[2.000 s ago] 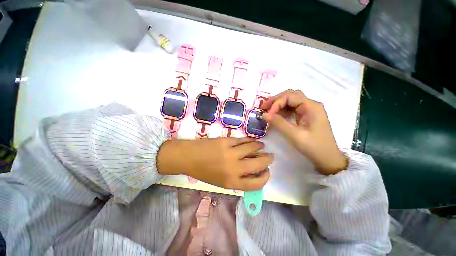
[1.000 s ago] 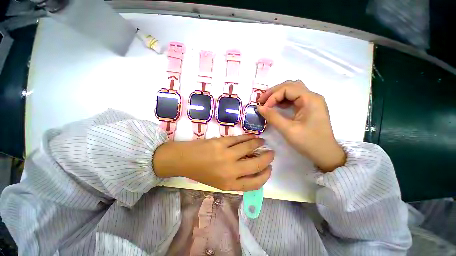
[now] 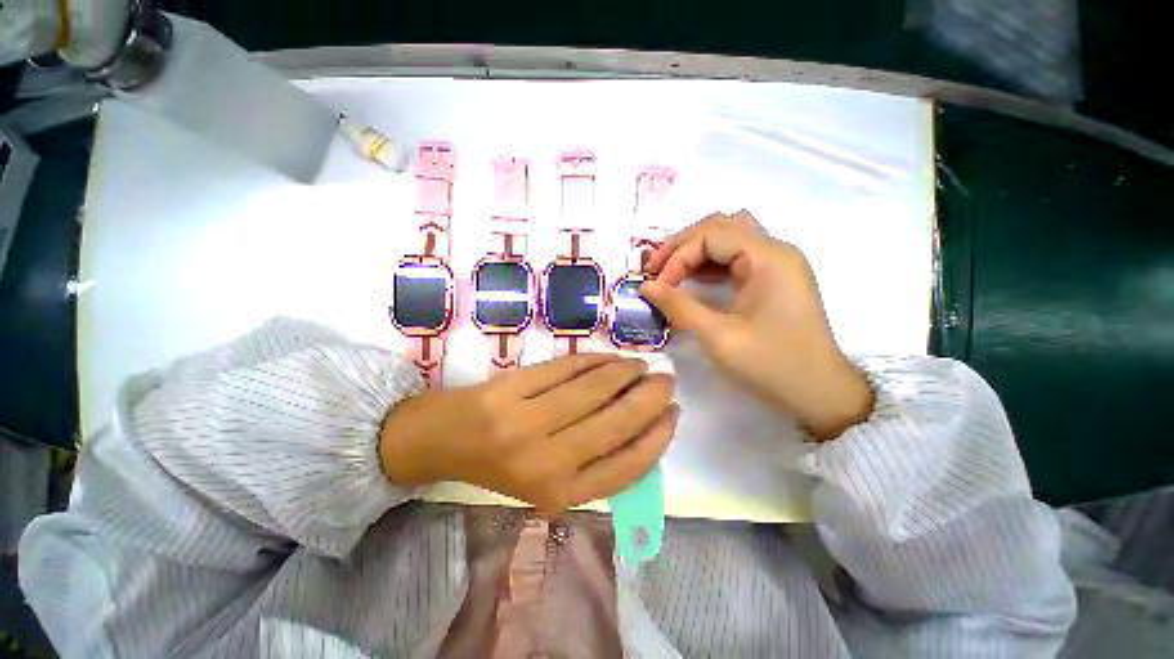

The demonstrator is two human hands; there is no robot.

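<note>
Pink smartwatches with dark screens lie side by side, such as the leftmost watch (image 3: 421, 296). My right hand (image 3: 760, 315) has thumb and forefinger pinched together at the upper edge of the rightmost watch (image 3: 636, 319); anything small between the fingertips cannot be made out. My left hand (image 3: 547, 431) lies palm down over the lower straps. It is closed over a stick with a mint-green handle (image 3: 639, 518), whose holed end sticks out below the hand past the mat's edge. A bit of white shows beside the left fingertips.
The white mat (image 3: 232, 232) lies on a dark green bench (image 3: 1043, 296). A translucent bottle with a metallic top (image 3: 238, 103) leans into view at upper left. A small white tube (image 3: 375, 144) lies beside it. A clear shiny sheet (image 3: 818, 148) lies at upper right.
The view has shifted slightly, bringing more of the bottle into sight. My left hand has moved a little left and back from the rightmost watch. My right fingertips remain at that watch.
</note>
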